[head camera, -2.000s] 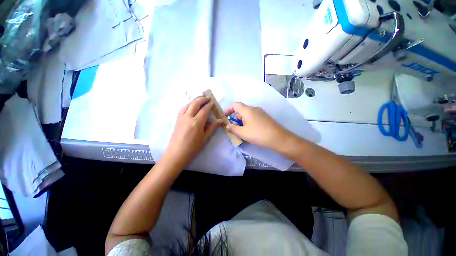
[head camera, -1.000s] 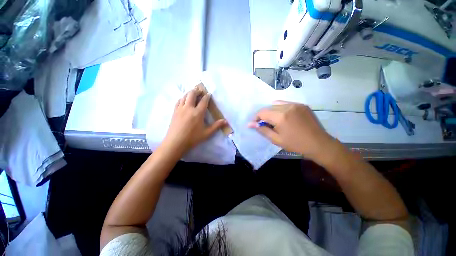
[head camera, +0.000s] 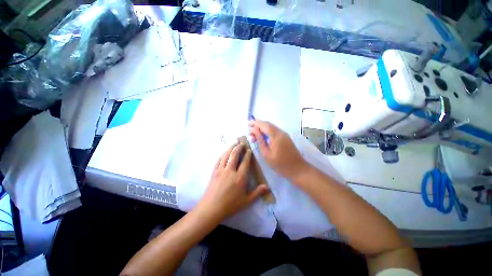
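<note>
A white fabric panel (head camera: 216, 118) with a long folded edge lies on the white table and hangs over its front edge. A flat tan strip (head camera: 261, 175) lies slanted on the cloth. My left hand (head camera: 233, 180) presses flat on the strip, fingers spread over its upper part and thumb near its lower end. My right hand (head camera: 278, 151) holds a thin blue pen (head camera: 264, 136) just right of the strip's upper end. Whether the pen tip touches the cloth cannot be told.
The sewing machine head (head camera: 372, 102) stands at the right, with blue-handled scissors (head camera: 438, 190) beside it. Stacked white pieces (head camera: 38, 161) hang at the left. Crumpled clear plastic (head camera: 86, 46) lies at the upper left, and another machine table (head camera: 323, 24) is behind.
My right hand has moved from the strip's lower end up to its upper end, with the pen. My left hand still presses the strip. The view has tilted up, showing more of the back.
</note>
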